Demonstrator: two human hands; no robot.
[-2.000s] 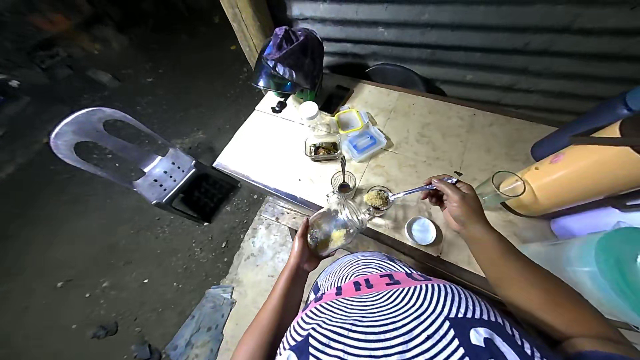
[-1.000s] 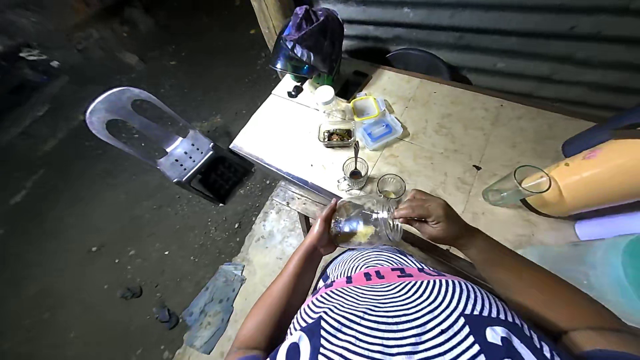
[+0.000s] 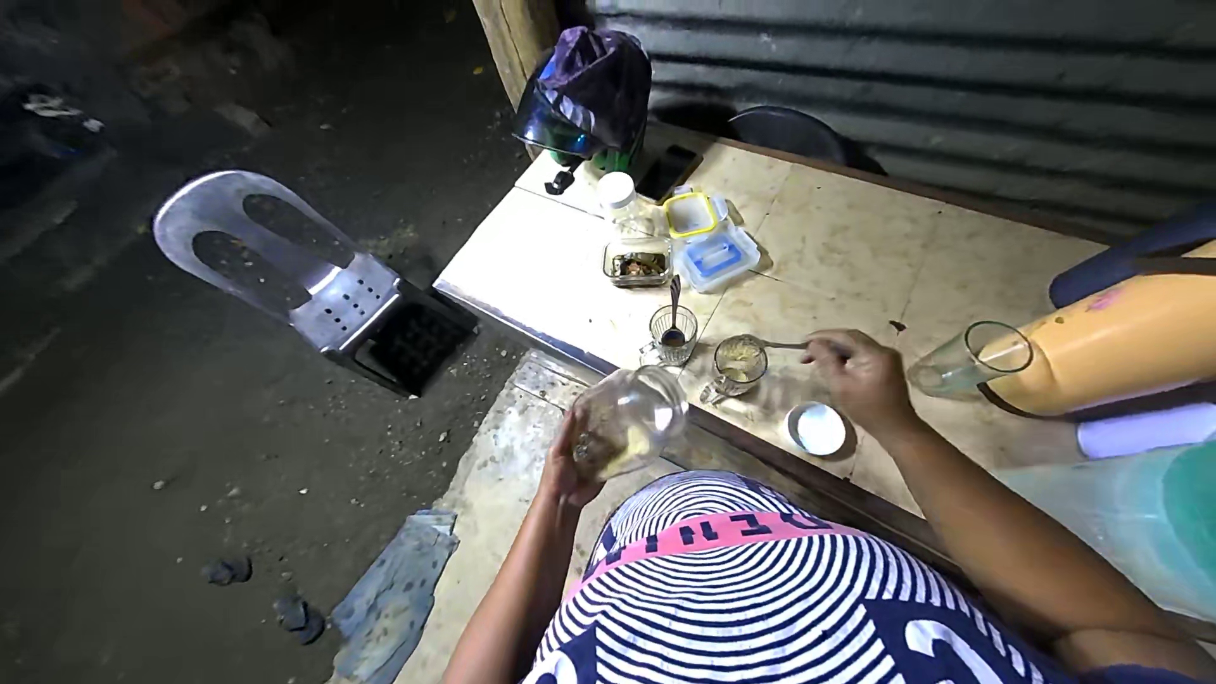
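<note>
My left hand (image 3: pixel 570 467) holds a tilted clear glass jar (image 3: pixel 632 423) with pale yellow powder inside, in front of the table edge. My right hand (image 3: pixel 863 380) grips the handle of a metal spoon (image 3: pixel 784 345); its bowl end is at the rim of a glass mug (image 3: pixel 740 363) holding pale yellowish contents. Left of that mug stands a second glass mug (image 3: pixel 674 334) with dark contents and an upright spoon (image 3: pixel 674 294) in it. A round white lid (image 3: pixel 816 428) lies on the table below my right hand.
The tiled table (image 3: pixel 836 256) also holds a glass dish of food (image 3: pixel 636 263), plastic containers (image 3: pixel 717 255), a white-capped jar (image 3: pixel 619 195) and a phone (image 3: pixel 670 171). At right are an empty drinking glass (image 3: pixel 988 356) and an orange container (image 3: pixel 1121 332). A plastic chair (image 3: pixel 332 304) stands left.
Since one second ago, my right hand has moved from the jar's mouth back to the right, with the spoon now at the mug. The jar has moved away from my right hand.
</note>
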